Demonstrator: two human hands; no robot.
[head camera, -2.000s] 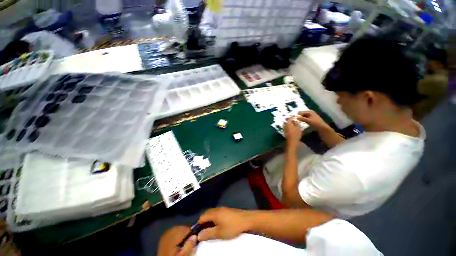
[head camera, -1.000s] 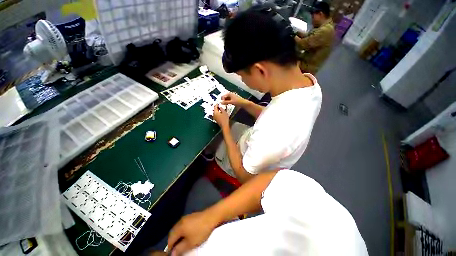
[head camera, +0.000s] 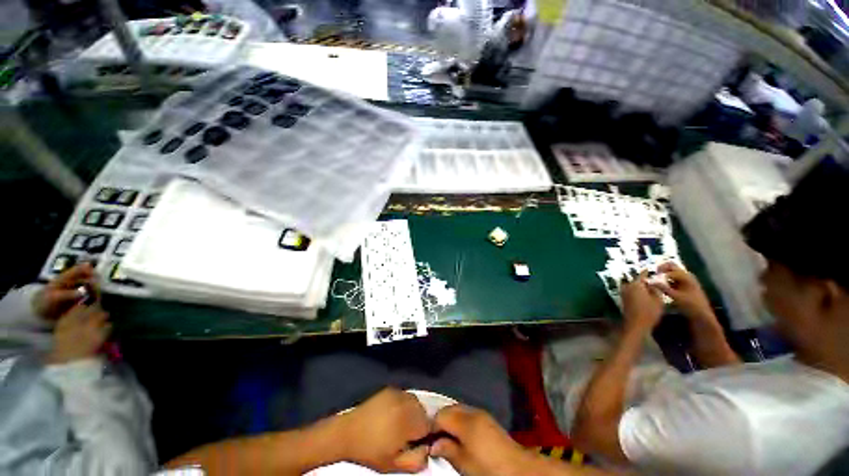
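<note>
My left hand (head camera: 389, 431) and my right hand (head camera: 473, 439) meet at the bottom centre, over my lap. Their fingertips pinch a small dark unit (head camera: 434, 439), mostly hidden by the fingers. On the green bench (head camera: 465, 302) lie two small black units with light tops, one farther back (head camera: 498, 237) and one nearer (head camera: 520, 271). A white die-cut sheet (head camera: 389, 270) with black slots lies at the bench's front edge. White string-like loops (head camera: 348, 294) and a ragged white scrap pile (head camera: 440, 290) lie beside it.
Stacked white trays (head camera: 233, 296) with a black unit (head camera: 294, 240) on top stand left, under a translucent blister tray (head camera: 316, 139). A person (head camera: 707, 390) works close on the right at a ragged die-cut sheet (head camera: 619, 218). Another person's hands (head camera: 76, 302) show far left.
The view has swung back left from the neighbour and tipped, so the bench edge runs nearly level. Both my hands now show together; one second ago only one showed clearly.
</note>
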